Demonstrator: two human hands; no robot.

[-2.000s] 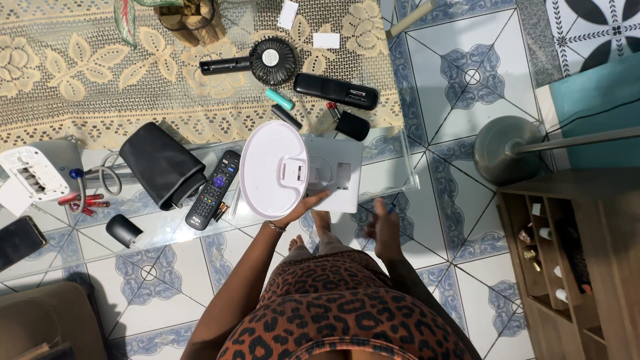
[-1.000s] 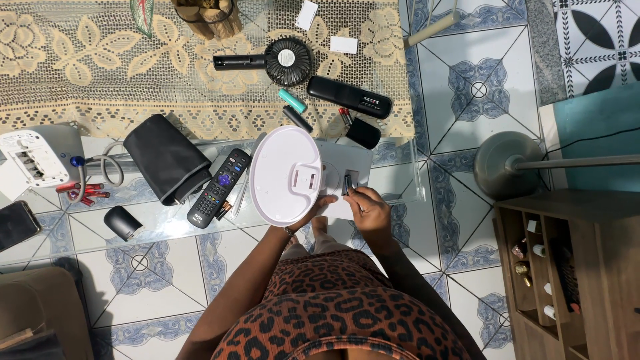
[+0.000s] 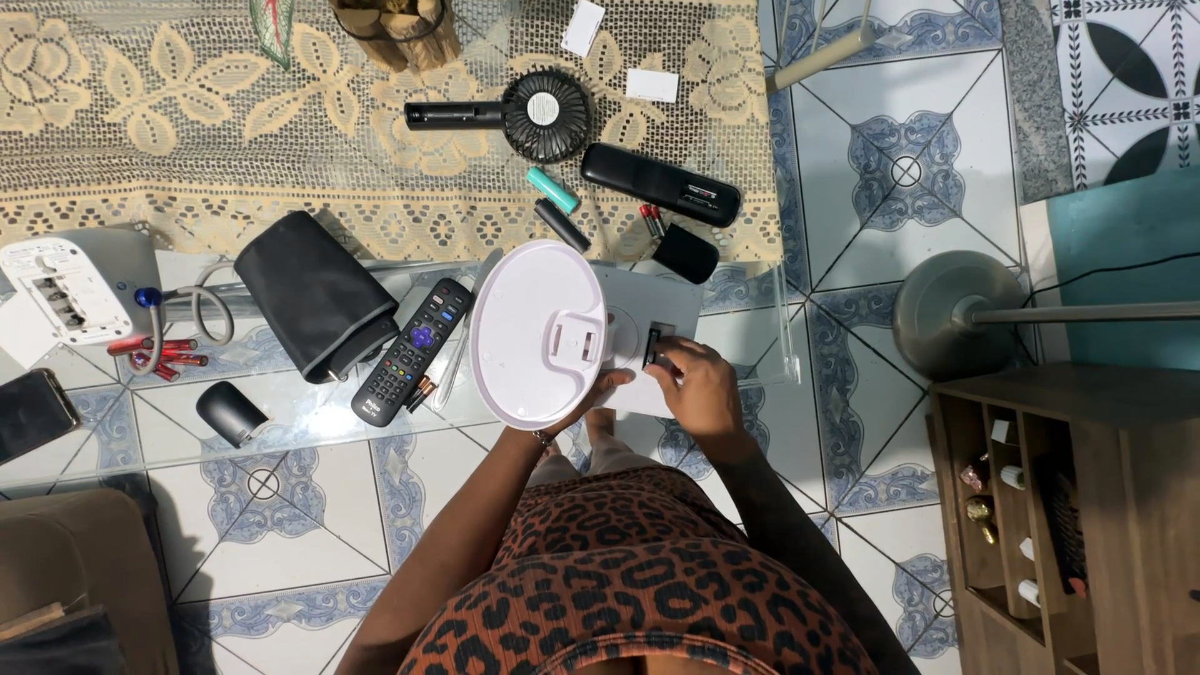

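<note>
A white plastic device with an oval head (image 3: pixel 539 333) and a flat square base plate (image 3: pixel 630 394) is held over the glass table's near edge. My left hand (image 3: pixel 600 396), partly hidden behind the oval head, grips it from below. My right hand (image 3: pixel 696 386) pinches a small black part (image 3: pixel 652 345) at the recess in the base plate. Left of the device lie a black remote control (image 3: pixel 412 352), a few small batteries (image 3: pixel 422 394) and a black fabric cuff (image 3: pixel 314 295). Beyond it are a black battery cover (image 3: pixel 686 253), red-ended batteries (image 3: pixel 651 219) and a second black remote (image 3: pixel 661 185), face down.
A black handheld fan (image 3: pixel 547 114), a teal battery (image 3: pixel 552 189) and a dark battery (image 3: pixel 562 225) lie on the lace tablecloth (image 3: pixel 187 103). A blood pressure monitor (image 3: pixel 80 286), red batteries (image 3: pixel 164 358) and a phone (image 3: pixel 36 412) are at left. A wooden shelf (image 3: pixel 1106 487) stands right.
My right hand, apart from the device two seconds ago, has moved in to the base plate and holds a small black part there. My left hand keeps hold of the device.
</note>
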